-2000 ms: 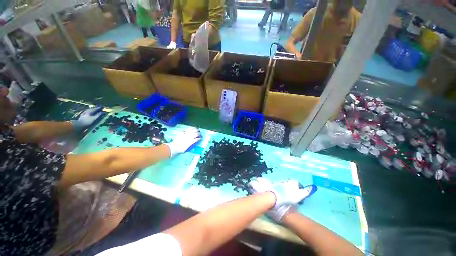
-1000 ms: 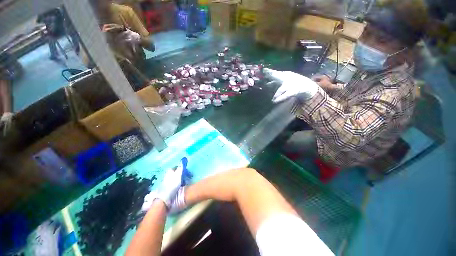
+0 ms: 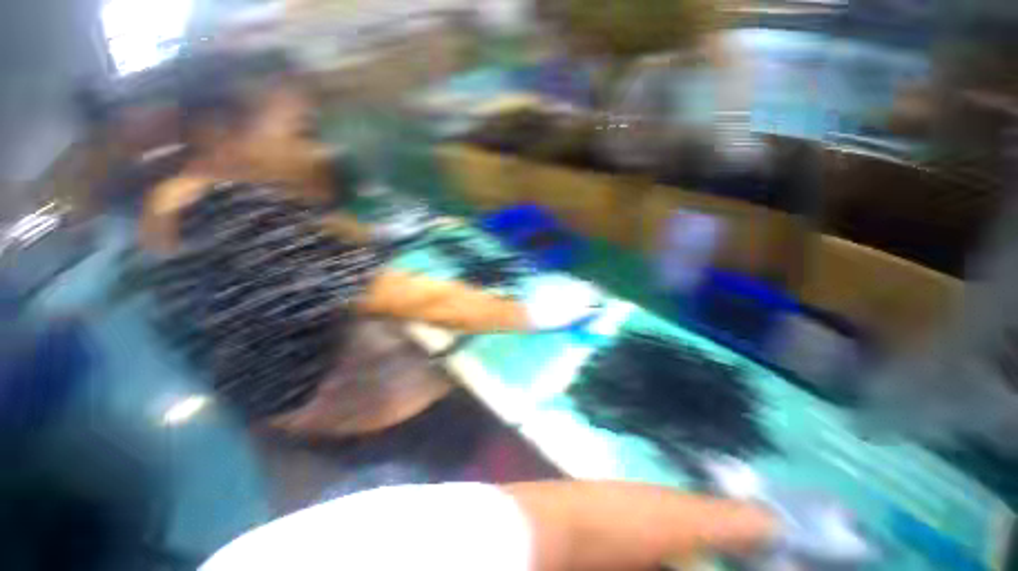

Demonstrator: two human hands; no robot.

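The view is strongly blurred. A heap of small black parts [image 3: 675,396] lies on the pale turquoise mat [image 3: 525,374]. My left forearm reaches in from the bottom edge, and my gloved left hand [image 3: 824,526] is a pale smear at the heap's lower right. A bright white gloved patch [image 3: 735,477] touches the heap's near edge; it may be fingers of my right hand, but I cannot separate the two hands. Neither hand's fingers, nor anything held, can be made out.
A worker in a dark patterned top [image 3: 274,296] sits at left, with a gloved hand [image 3: 562,303] beyond my heap. A sparser dark heap [image 3: 480,262], blue bins [image 3: 534,232] [image 3: 742,307], a pale phone [image 3: 688,245] and brown boxes [image 3: 893,273] stand along the back.
The view has swung from the right-hand side back to the left and blurred. The neighbouring worker at left is back in view; the masked worker at right is out of view.
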